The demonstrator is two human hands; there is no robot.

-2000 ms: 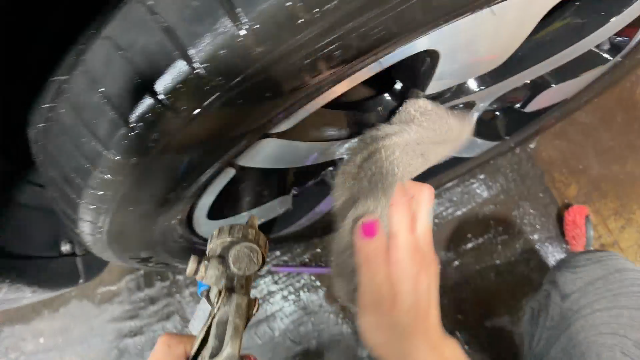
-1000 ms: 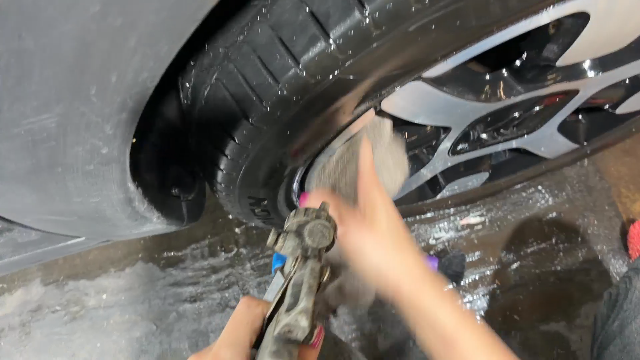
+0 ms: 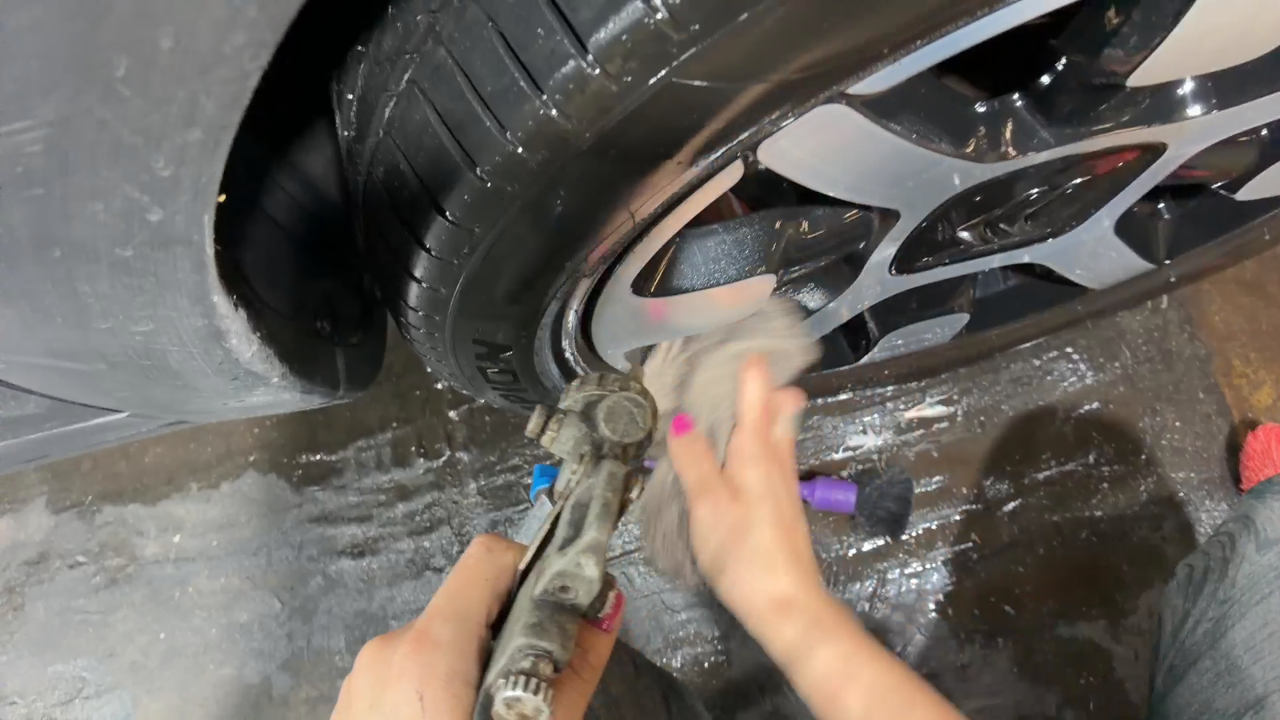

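My left hand point(image 3: 450, 635) grips the handle of a worn spray gun point(image 3: 575, 540), whose head points up toward the lower edge of the tire. In my right hand point(image 3: 750, 490) is a grey-brown cloth or wash mitt point(image 3: 735, 360), blurred, held against the lower left part of the wheel's rim. The alloy wheel point(image 3: 860, 160) has silver and black spokes and looks wet. Around it, the black tire point(image 3: 520, 210) shines with water. Under my hands, partly hidden, lies a brush with a purple ferrule point(image 3: 830, 494) and dark bristles.
A grey car body panel point(image 3: 120, 220) fills the left side, beside the dark wheel arch. Below is a wet, dark floor point(image 3: 250, 580). A blue-tipped item point(image 3: 543, 480) shows just left of the spray gun. At the right edge are a red object point(image 3: 1262, 455) and my trouser leg point(image 3: 1225, 600).
The cloth has shifted along the rim and over the lower spokes. Both hands have kept hold of their things. The view has swung, bringing in the grey panel and the purple brush.
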